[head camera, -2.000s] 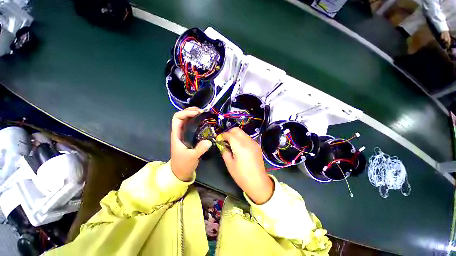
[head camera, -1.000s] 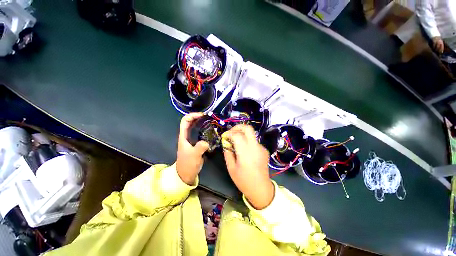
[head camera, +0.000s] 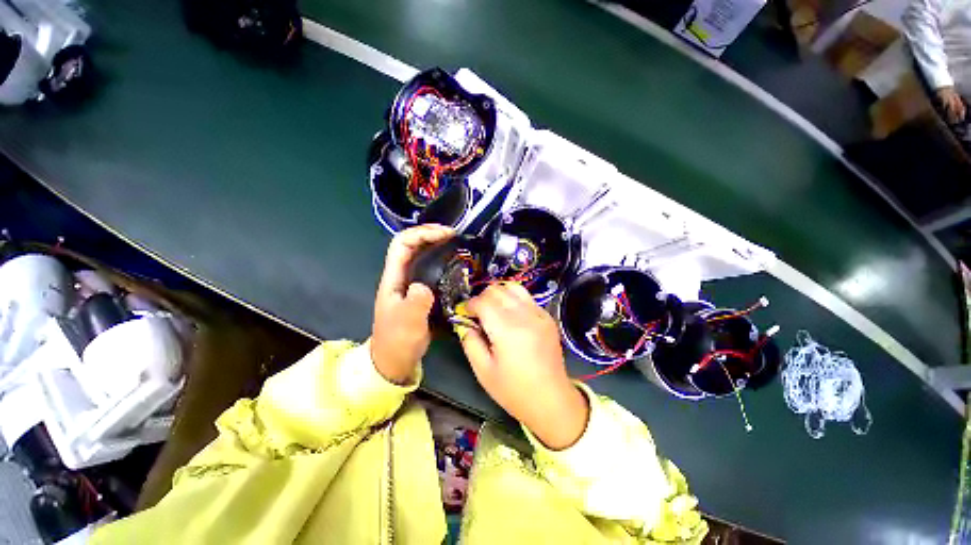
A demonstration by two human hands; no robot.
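Observation:
My left hand (head camera: 407,309) holds a black camera ball module (head camera: 445,266) with its open back up, in front of the second camera housing (head camera: 529,253). My right hand (head camera: 511,346) has its fingertips at the module's open back, pinching thin lead wires (head camera: 500,282); a yellow covering shows at a fingertip. The plug ends are hidden by the fingers. At the far left of the row, another module with a silvery circuit board (head camera: 442,126) sits on its housing (head camera: 399,202). Two more wired housings stand at the right (head camera: 615,314).
White brackets (head camera: 628,197) lie behind the housings on the green bench (head camera: 245,181). A tangled white cord (head camera: 825,383) lies at right. A carton of housings (head camera: 160,458) is at lower left. A black object (head camera: 250,27) is at the back left. A person's hand (head camera: 951,103) shows at upper right.
The wires between the held module and the second housing have shifted lower, towards my right fingertips. My left hand still holds the module. The whole view has shifted slightly.

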